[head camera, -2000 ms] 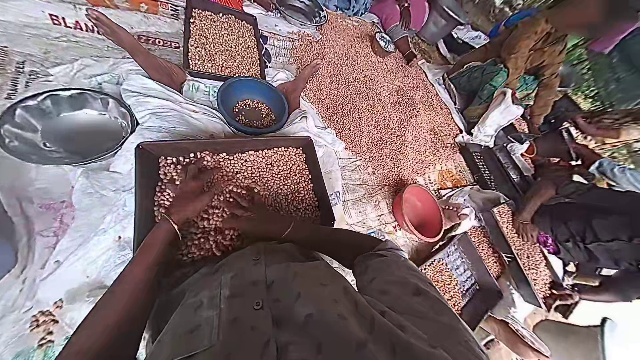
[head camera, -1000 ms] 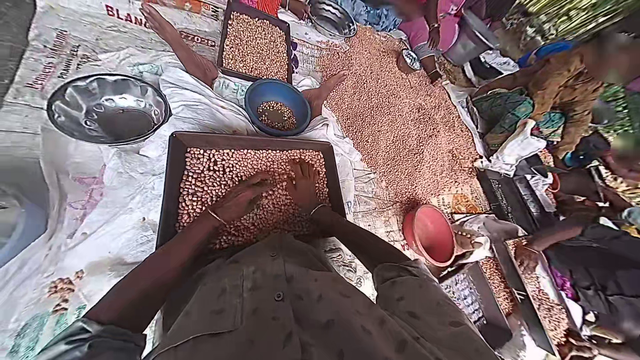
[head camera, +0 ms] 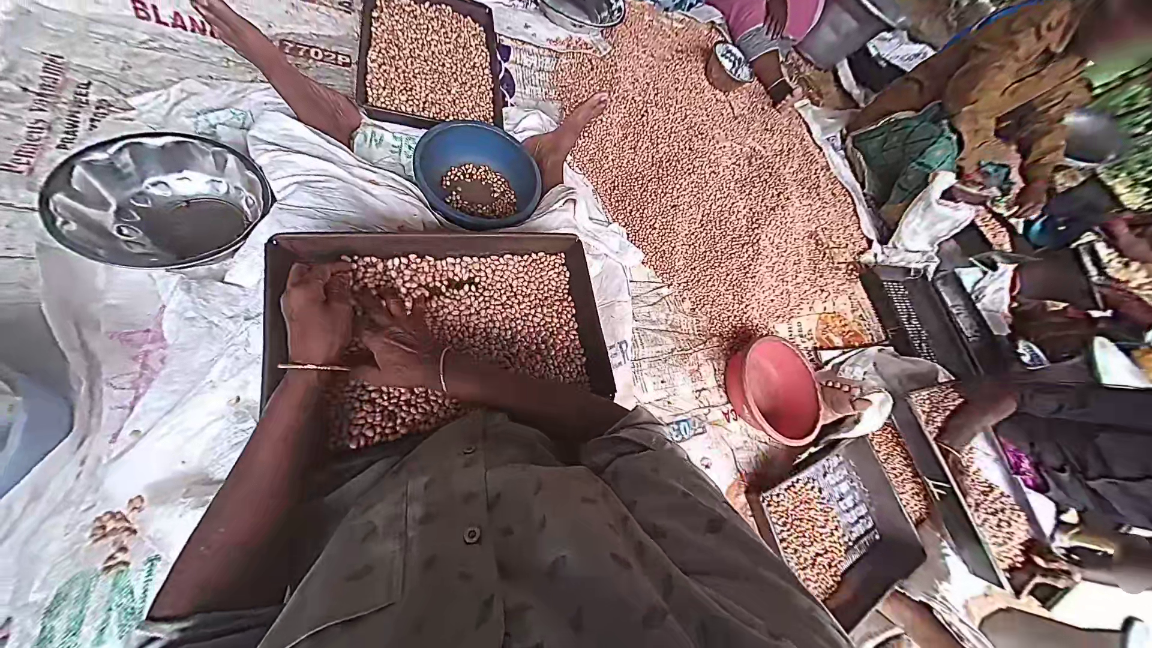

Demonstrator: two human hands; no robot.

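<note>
A dark rectangular tray (head camera: 585, 306) of shelled nuts (head camera: 513, 315), which look like peanuts, lies before my body. Over its left side, my left hand (head camera: 317, 310) points away from me with its fingers bent down at the nuts. Close beside it, my right hand (head camera: 396, 337) reaches in from the right, fingers spread on the nuts. The fingertips of both are partly hidden, and I cannot tell whether any nuts are held. Just beyond the tray's far edge stands a blue bowl (head camera: 432, 175) with some nuts at its bottom.
A shiny metal basin (head camera: 153, 202) sits at left. Another nut-filled tray (head camera: 432, 58) lies beyond the blue bowl, between two bare feet. A wide heap of nuts (head camera: 702, 171) spreads at right, near a red bowl (head camera: 778, 391). Other people sit with trays (head camera: 886, 558) along the right.
My hands were apart over the middle and right of the tray one second ago. Both have moved to its left side and are now close together.
</note>
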